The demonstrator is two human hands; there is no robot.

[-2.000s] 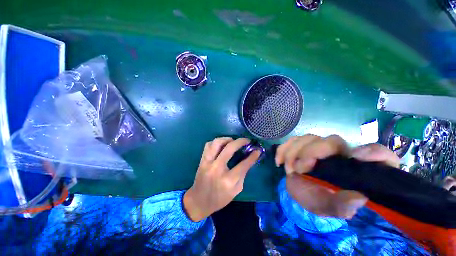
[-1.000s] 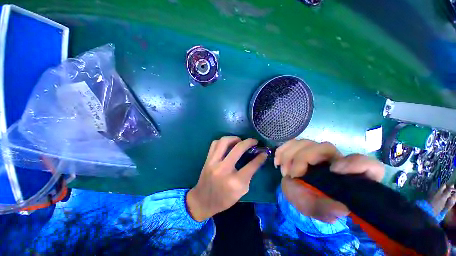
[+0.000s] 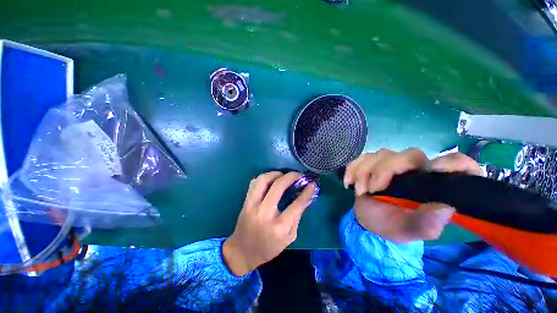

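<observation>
My left hand (image 3: 264, 219) holds a round unit (image 3: 303, 187) on the green bench near its front edge, with the fingers covering part of it. My right hand (image 3: 406, 195) grips a black and orange electric screwdriver (image 3: 488, 205), which points left. Its tip end is beside the unit, just below the dish; whether tip and unit touch I cannot tell. The round screw dish (image 3: 330, 133) has a dotted bottom and dark specks piled at its upper left. A second round unit (image 3: 230, 91) lies loose at the upper middle.
A clear plastic bag (image 3: 91, 159) with a white label lies at the left against a blue box (image 3: 33, 101). Clear and orange tubes are at the lower left. A grey metal post (image 3: 510, 127), a white paper slip and shiny parts (image 3: 540, 170) are at the right.
The view has shifted. The screwdriver has tilted closer to level, and its tip end sits slightly farther from the unit. My left hand still holds the unit.
</observation>
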